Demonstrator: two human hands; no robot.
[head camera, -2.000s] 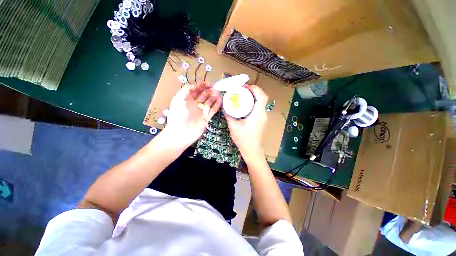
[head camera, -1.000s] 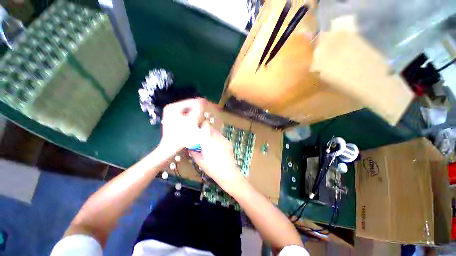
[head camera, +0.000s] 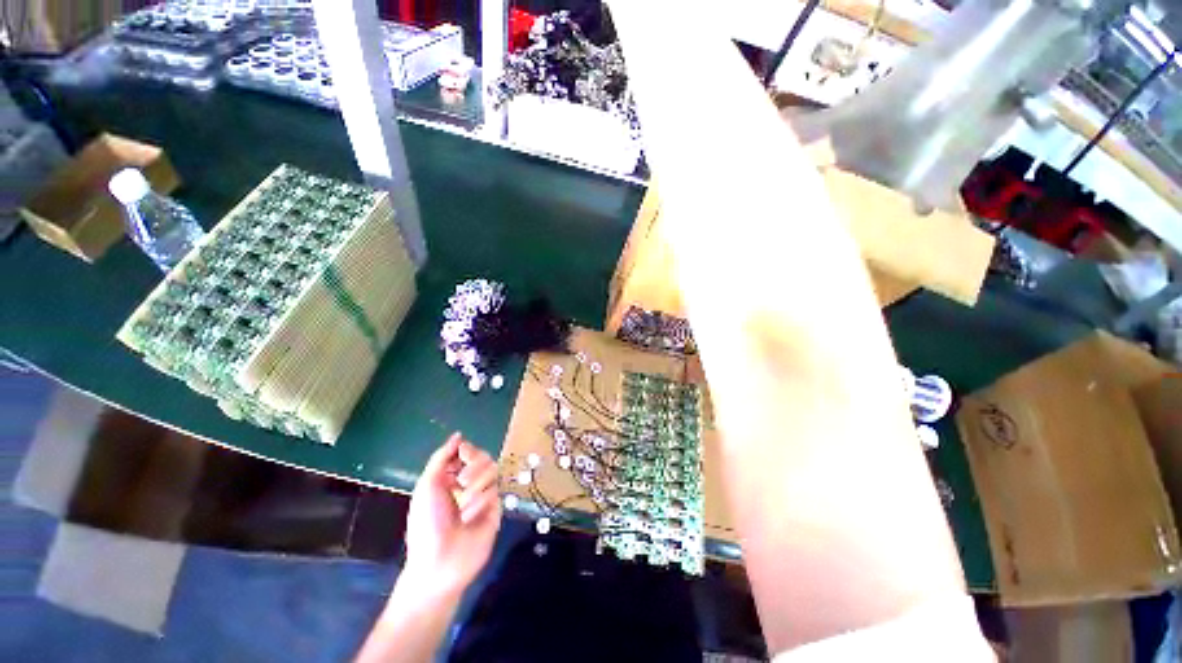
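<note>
A green circuit board panel (head camera: 655, 473) lies on the brown cardboard mat (head camera: 524, 417). Several white discs (head camera: 564, 440) on thin dark leads fan out along its left side. My left hand (head camera: 454, 505) is left of the panel, above the bench's front edge. Its fingers are curled into a loose fist and nothing shows in it. My right forearm crosses the view from lower right to the top; my right hand is out of the picture. The forearm hides the panel's right surroundings and part of the cardboard housing.
A black wire bundle with white discs (head camera: 473, 330) lies behind the mat. A strapped board stack (head camera: 340, 330), a bottle (head camera: 158, 223) and a small carton (head camera: 93, 194) are at left. A white-flanged reel (head camera: 928, 396) and a large carton (head camera: 1056, 473) are at right.
The view has shifted to show more of the bench's left and back. My hands, earlier together around a white round item, are apart; my right arm is raised and the item is not visible.
</note>
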